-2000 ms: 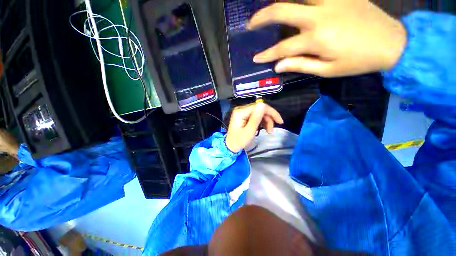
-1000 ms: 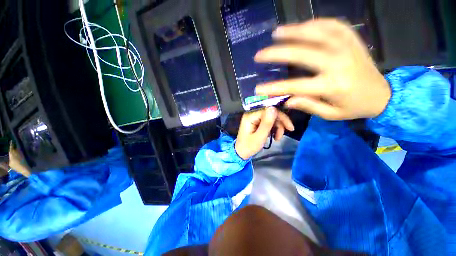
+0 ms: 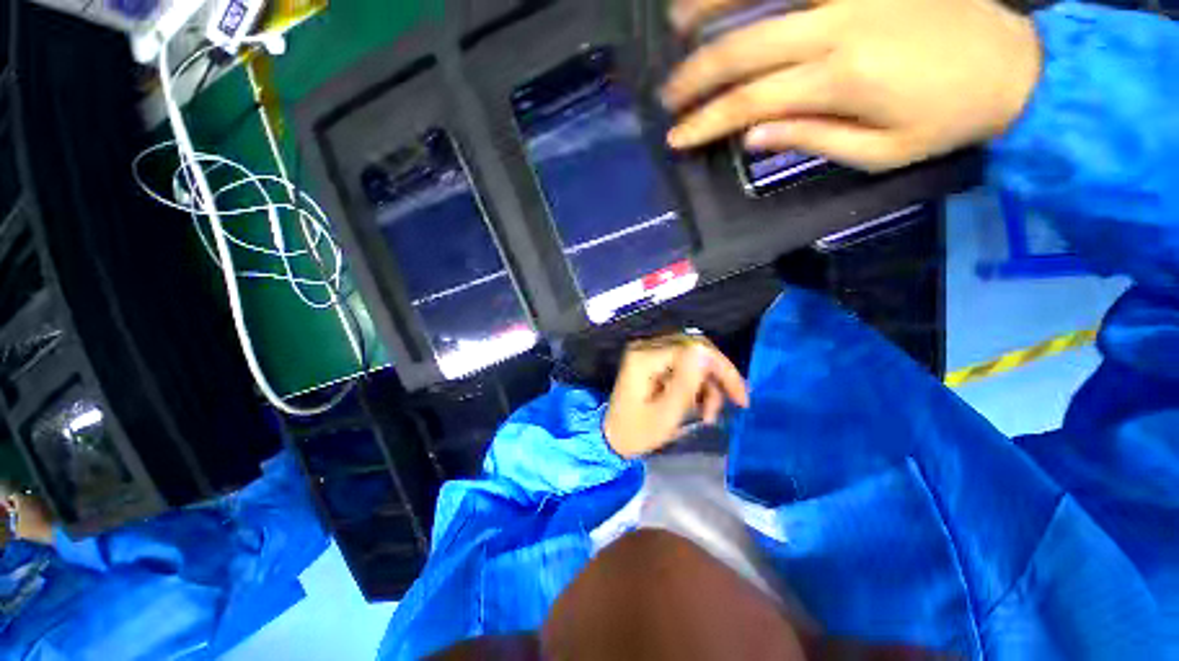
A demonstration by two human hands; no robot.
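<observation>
A black foam tray [image 3: 485,155] lies in front of me with phones in its slots. The left phone [image 3: 446,265] has a dark screen with a bright strip at its near end. The middle phone [image 3: 608,194] has a dark screen with a red and white strip at its near end. My right hand [image 3: 860,84] is over the third phone [image 3: 782,171], fingers spread, hiding most of it; contact cannot be told. My left hand [image 3: 672,394] is curled just below the tray's near edge, below the middle phone. Whether it holds anything cannot be told.
A white cable [image 3: 265,239] lies coiled on the green mat [image 3: 239,116] at the left. More black trays [image 3: 129,323] stand at far left, others [image 3: 362,491] below the bench edge. A neighbour's blue sleeve [image 3: 194,568] is at lower left. Yellow-black tape [image 3: 1021,358] marks the floor at right.
The view has shifted, so the tray and cable sit lower. My right hand has moved from the middle phone to the third one. The middle phone's strip was green and white; now it is red and white.
</observation>
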